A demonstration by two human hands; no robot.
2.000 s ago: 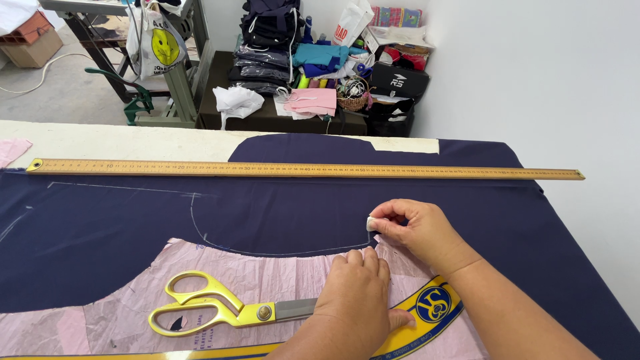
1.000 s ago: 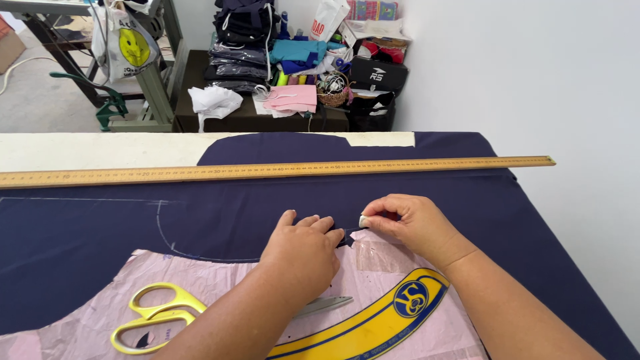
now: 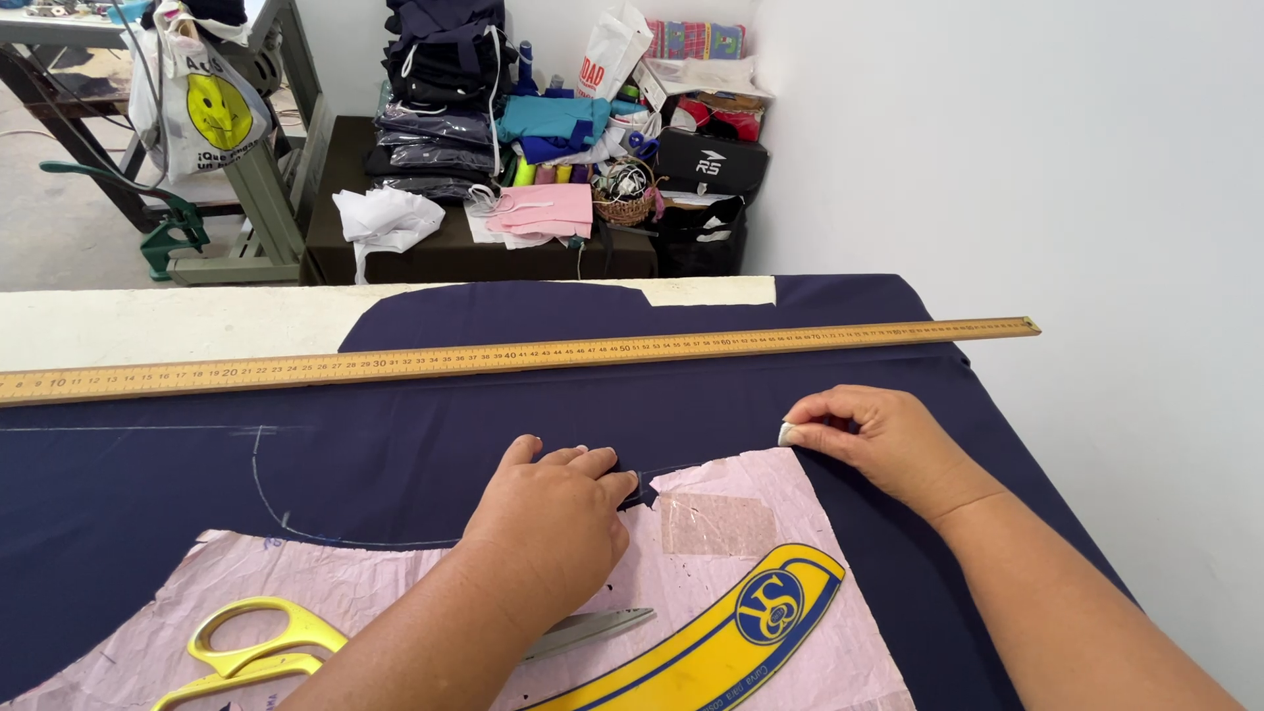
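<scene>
Between the thumb and fingers of my right hand [image 3: 869, 439] is a small white piece of tailor's chalk [image 3: 786, 434], at the top right corner of a pink paper pattern [image 3: 731, 474]. My left hand [image 3: 563, 513] lies with spread fingers across the pattern's upper edge and the navy fabric [image 3: 415, 464]. White chalk lines show on the fabric, left of that hand. Yellow-handled scissors [image 3: 267, 632] rest on the pattern, partly hidden under my left forearm. A yellow and blue curved ruler [image 3: 691, 632] lies on the pattern between my arms.
A long wooden ruler [image 3: 553, 353] crosses the fabric beyond my hands. The cream table edge [image 3: 148, 316] shows behind it. Past the table are stacked dark garments [image 3: 444, 99], a pink cloth [image 3: 541, 212], a wicker basket [image 3: 624, 202] and a green metal stand [image 3: 173, 232]. A white wall is at right.
My right hand has moved right with the chalk, along the pattern's upper edge to its corner. A chalk line now shows along that edge. My left hand moved off the curved ruler area to the upper edge.
</scene>
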